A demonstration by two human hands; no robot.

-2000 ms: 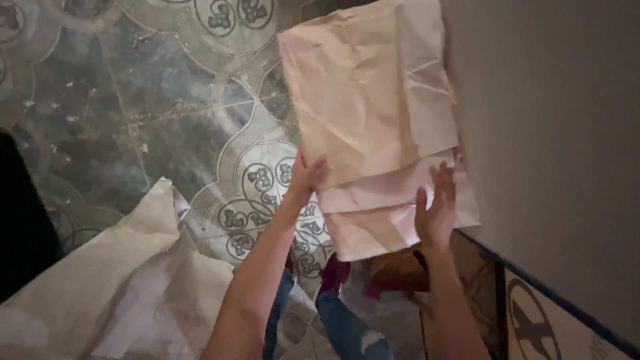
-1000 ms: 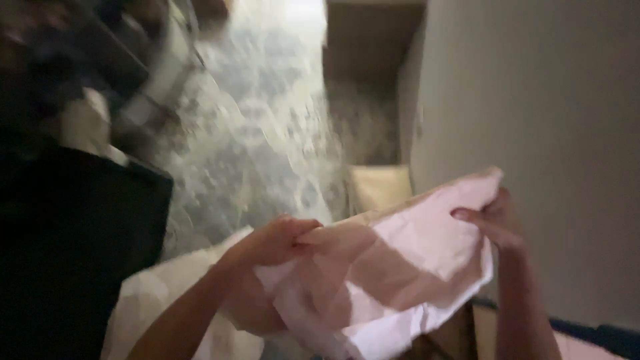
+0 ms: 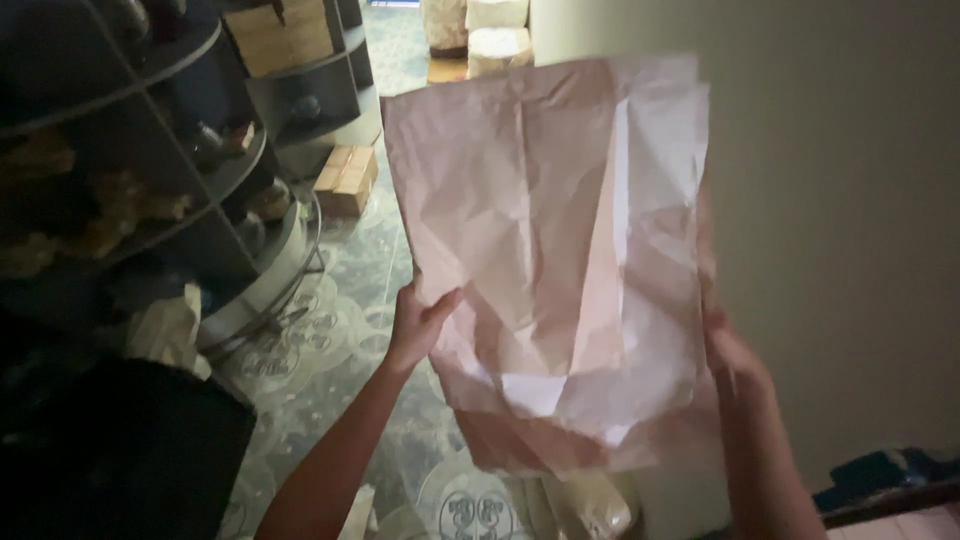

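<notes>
Creased, pinkish-brown paper sheets or flattened paper bags (image 3: 525, 247), layered together, are held up in front of me. At their left edge my left hand (image 3: 424, 322) grips them, thumb over the near face and fingers behind. Along the right edge is my right hand (image 3: 731, 349); its fingers pass partly behind the paper and are blurred. The layers hang upright, and a longer one shows below the front one. Whether they are sheets or bags cannot be told.
Dark curved shelves (image 3: 217, 202) holding various items stand at left. A cardboard box (image 3: 346, 180) sits on the patterned tile floor (image 3: 322, 397). Wrapped bundles (image 3: 499, 49) are stacked farther back. A plain wall (image 3: 825, 225) rises at right, and a black object (image 3: 135, 450) fills the lower left.
The paper was low and bunched between my hands one second ago; now it is raised and spread upright. The view has tilted up toward the shelves and the far floor.
</notes>
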